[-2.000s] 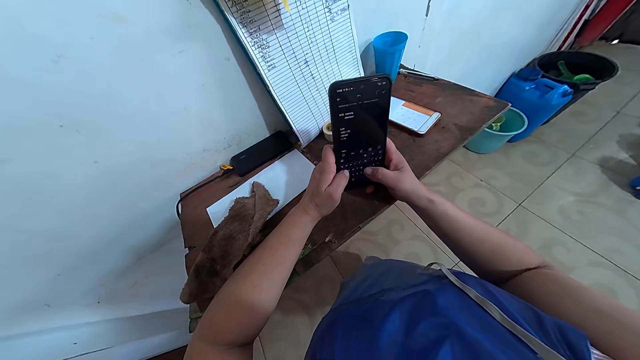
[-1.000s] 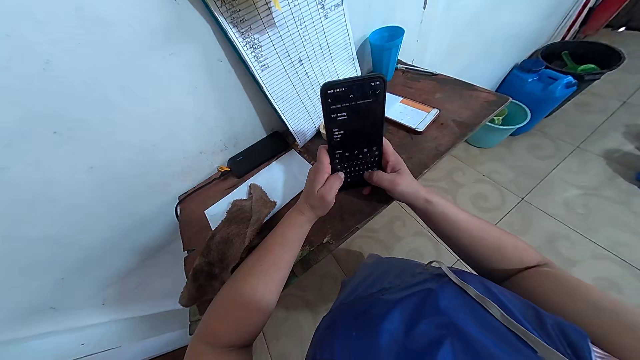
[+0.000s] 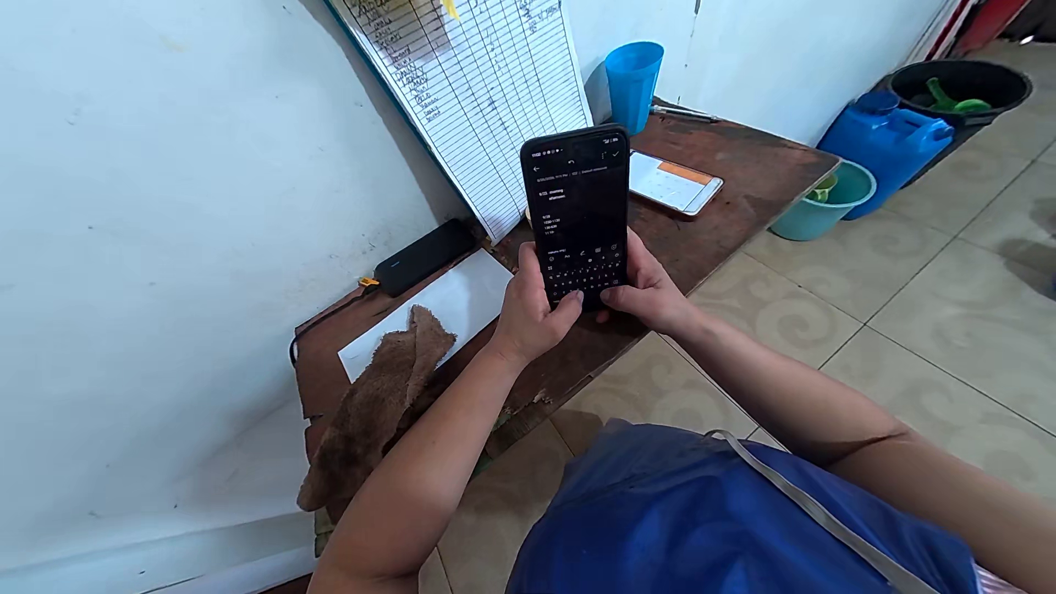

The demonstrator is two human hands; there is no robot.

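A black smartphone (image 3: pixel 577 206) stands upright between my two hands above the wooden table, its dark screen showing lines of text and a keyboard. My left hand (image 3: pixel 536 313) grips its left edge, the thumb over the keys. My right hand (image 3: pixel 652 289) holds the right edge, its thumb also at the lower screen. Behind it on the table lies a second phone (image 3: pixel 676 183) with a lit white and orange screen. A brown cloth (image 3: pixel 384 404) rests partly on a white sheet of paper (image 3: pixel 470 297), left of my left hand.
A ruled, handwritten sheet (image 3: pixel 495 99) leans on the wall. A black power bank (image 3: pixel 425 256) with a cable, a blue cup (image 3: pixel 634 87) and a pen (image 3: pixel 685 113) are on the table (image 3: pixel 767 165). A teal bucket (image 3: pixel 825 206), blue jerrycan (image 3: pixel 887 148) and black tub (image 3: pixel 961 87) stand on the floor.
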